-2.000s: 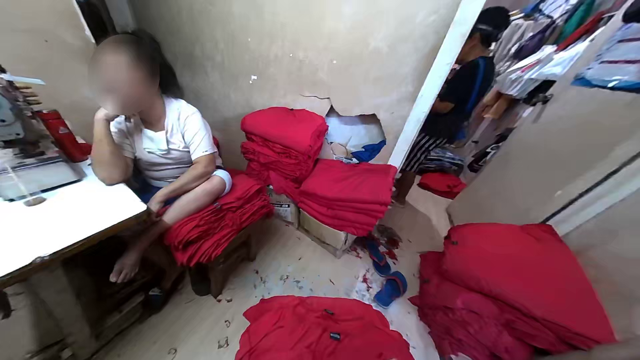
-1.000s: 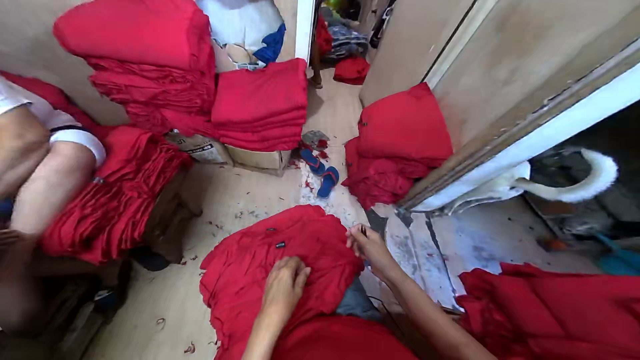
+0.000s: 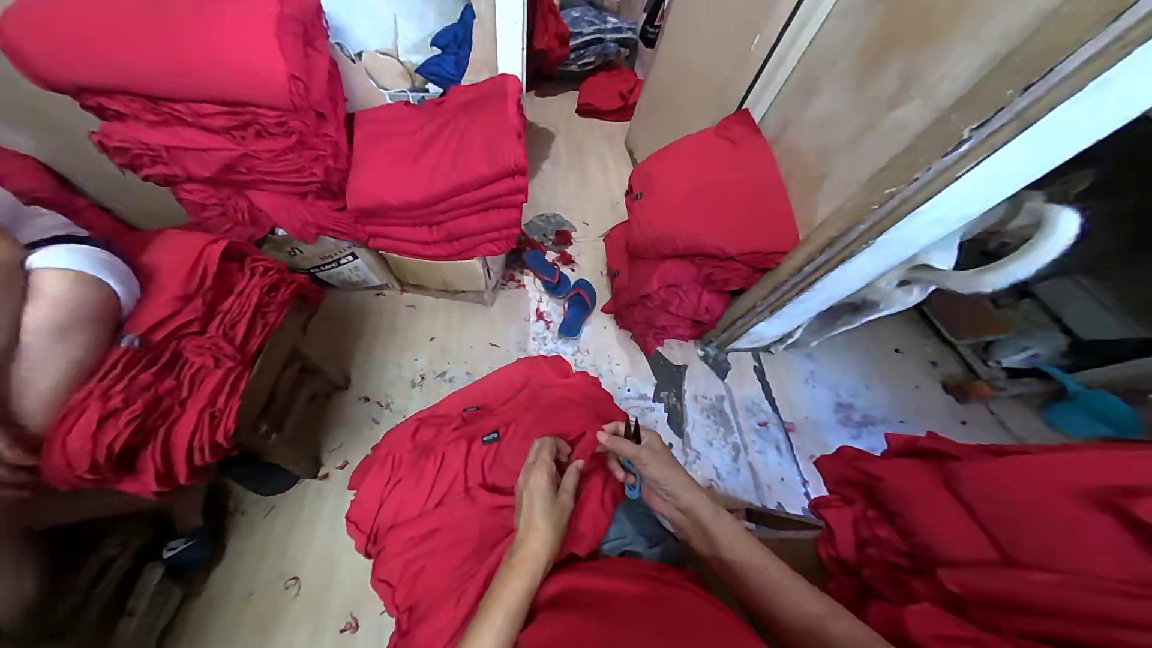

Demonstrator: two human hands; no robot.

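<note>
A pile of red fabric garments (image 3: 468,504) lies in front of me, with small dark labels on the top piece. My left hand (image 3: 545,490) rests on its right part, the fingertips bent and close together at the cloth; whether they pinch it I cannot tell. In my right hand (image 3: 650,463) is a pair of small thread snips (image 3: 633,481) with blue handles and dark blades pointing away from me. The fingertips of that hand are at the right edge of the pile, near the left hand.
Folded red garments (image 3: 441,171) are stacked on cardboard boxes (image 3: 441,274). More red cloth (image 3: 711,216) leans by the door frame, and another heap (image 3: 999,531) lies at right. Blue flip-flops (image 3: 577,310) and thread scraps are on the floor. A seated person's leg (image 3: 67,333) is at left.
The view has swung down and right since the oldest frame. Both hands, absent there, are now over the red pile. Since one second ago my left hand has moved closer to my right.
</note>
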